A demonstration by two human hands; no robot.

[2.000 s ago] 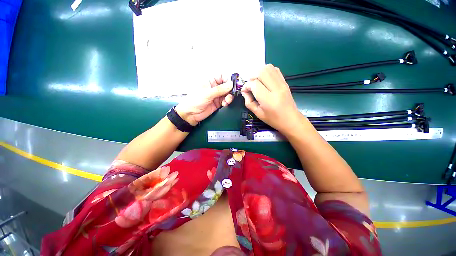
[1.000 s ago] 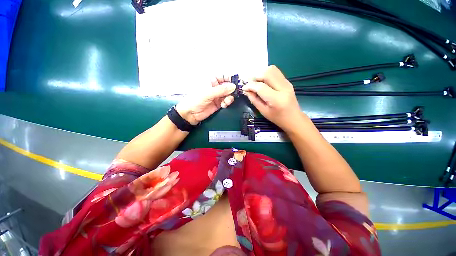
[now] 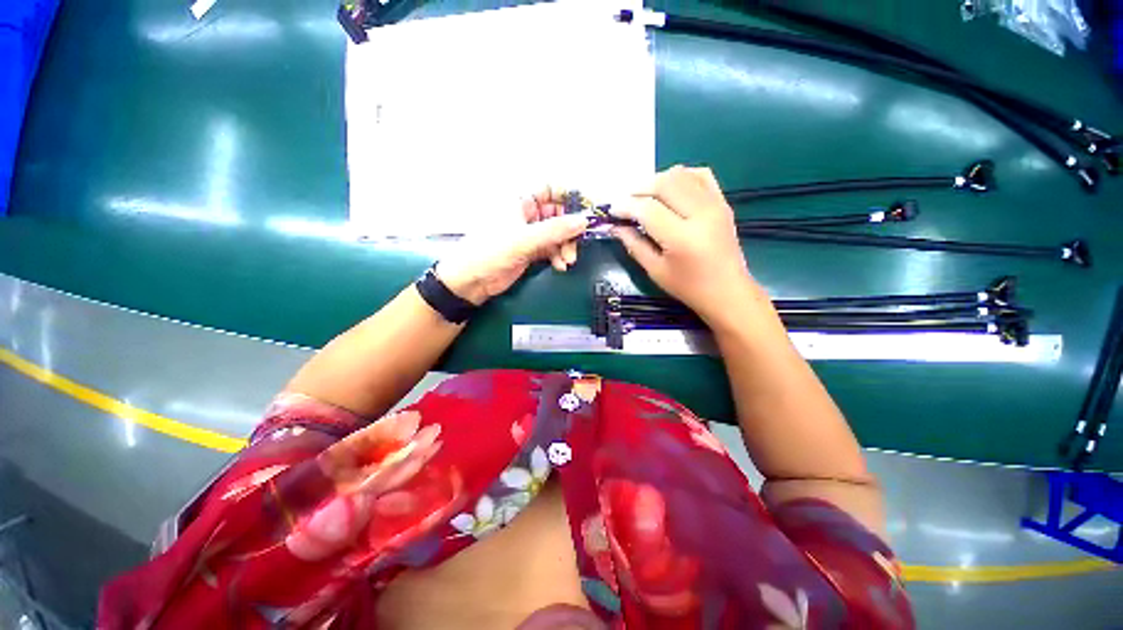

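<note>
My left hand (image 3: 515,246), with a black wristband, holds a small black connector housing (image 3: 573,202) at the paper sheet's near edge. My right hand (image 3: 680,234) is close beside it, fingertips pinched on the thin wires at the end of a black sleeved cable. The wires run between the fingertips of both hands; which pins they sit in is too small to tell. Several black cables (image 3: 850,238) extend right from behind my right hand, with black connectors at their far ends.
A white paper sheet (image 3: 493,117) lies beyond my hands. Finished-looking harnesses (image 3: 800,315) lie along a steel ruler (image 3: 714,343) near the bench edge. More black cables (image 3: 911,76) lie at top right, near clear plastic bags (image 3: 1034,17). Another cable group (image 3: 1100,388) is at far right.
The camera view has shifted slightly. The connector housing has turned between my fingers and shows above my left thumb. Both hands stay close together.
</note>
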